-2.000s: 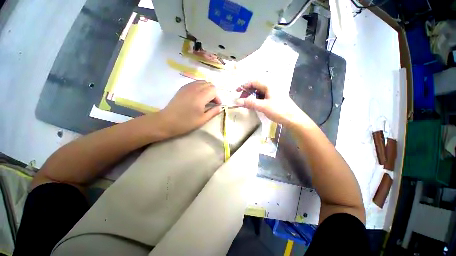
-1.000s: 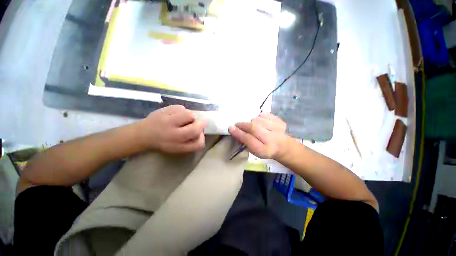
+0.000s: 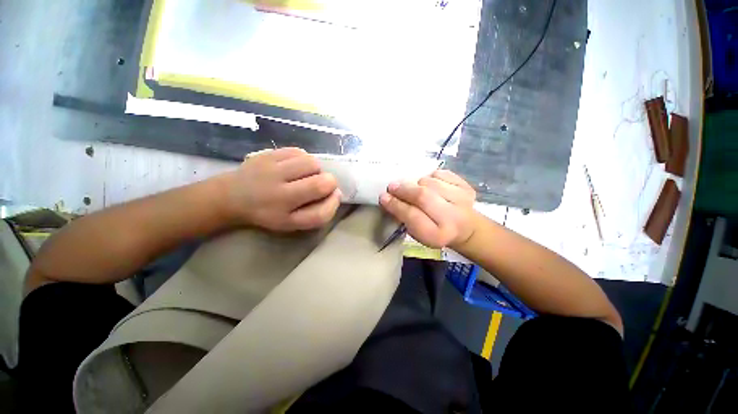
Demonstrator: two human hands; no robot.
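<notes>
The beige leather-like piece [image 3: 299, 299] is folded into a tube and runs from my hands down over my lap to the lower left. My left hand [image 3: 290, 191] grips its pale top edge [image 3: 358, 179] from the left. My right hand [image 3: 429, 209] grips the same edge from the right, a short gap away. Dark thread snips [image 3: 394, 237] stick out below my right hand, pointed blades down over the beige piece; their handle is mostly hidden in the hand.
The dark grey plate [image 3: 518, 145] lies ahead with a white sheet [image 3: 388, 73] bordered by yellow tape [image 3: 235, 93]. A black cord [image 3: 492, 90] crosses it. Right are a thin awl-like tool [image 3: 594, 202] and brown pieces [image 3: 662, 212]. A blue crate [image 3: 485, 293] is below the table edge.
The sewing machine head has left the view as the view tilted down. The beige piece came back toward me, its edge now held flat between both hands. The snips' blades now show below my right hand.
</notes>
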